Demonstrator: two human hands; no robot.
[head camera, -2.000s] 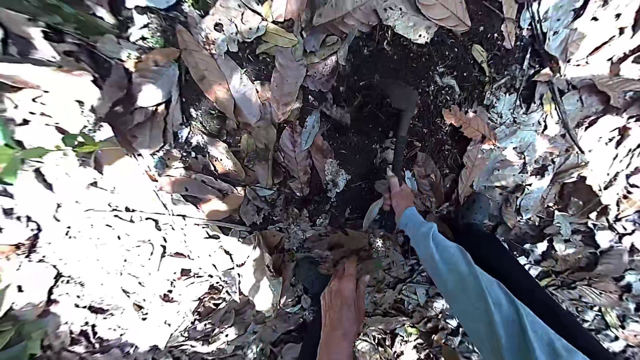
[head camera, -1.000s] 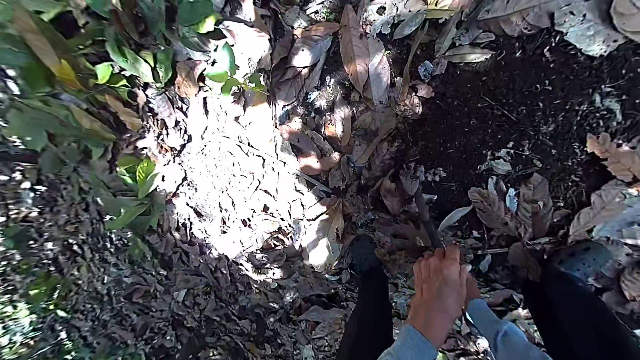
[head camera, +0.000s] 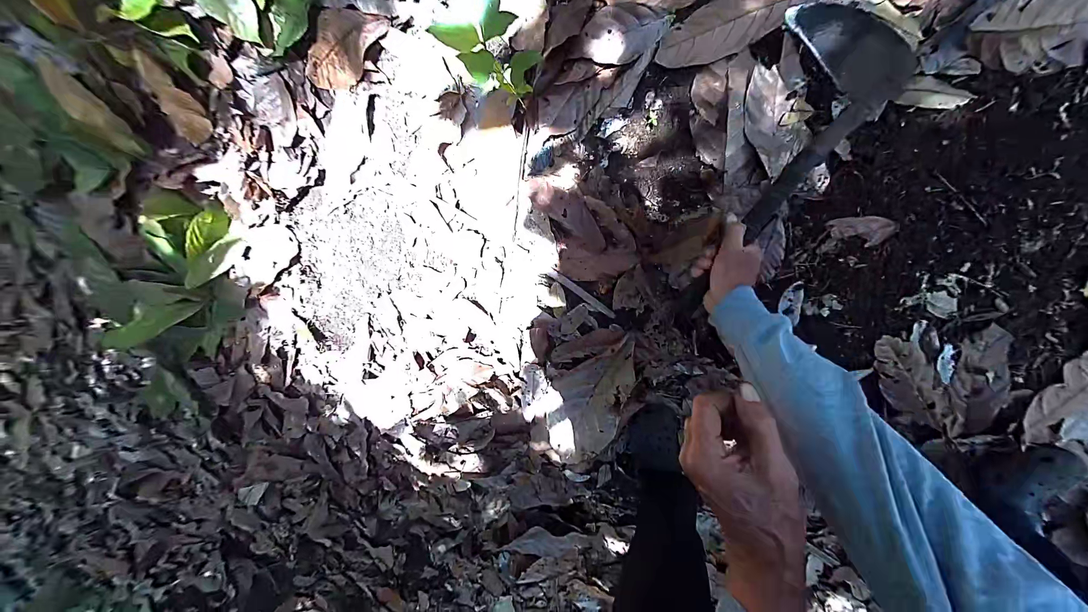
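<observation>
My right hand (head camera: 735, 259), at the end of a blue sleeve, is closed around the dark handle (head camera: 795, 178) of a digging hand tool. The handle slants up and right to a broad, rounded blade (head camera: 863, 51), which is over the dry leaves at the top right. Below the right forearm, my left hand (head camera: 744, 463) is curled, with thumb and fingers drawn in. Nothing shows in it, though its palm is partly hidden. Dark bare soil (head camera: 960, 204) lies to the right of the handle.
Large dry leaves (head camera: 595, 391) cover much of the ground. Green leafy plants (head camera: 187, 263) grow at the left, beside a brightly sunlit patch (head camera: 408, 229). My dark shoe (head camera: 654, 438) and trouser leg are left of my left hand; the other shoe (head camera: 1020, 480) is at the right.
One second ago both hands were together near the tool's handle; now they are apart, the left one off the tool. The right hand and the blade have moved up.
</observation>
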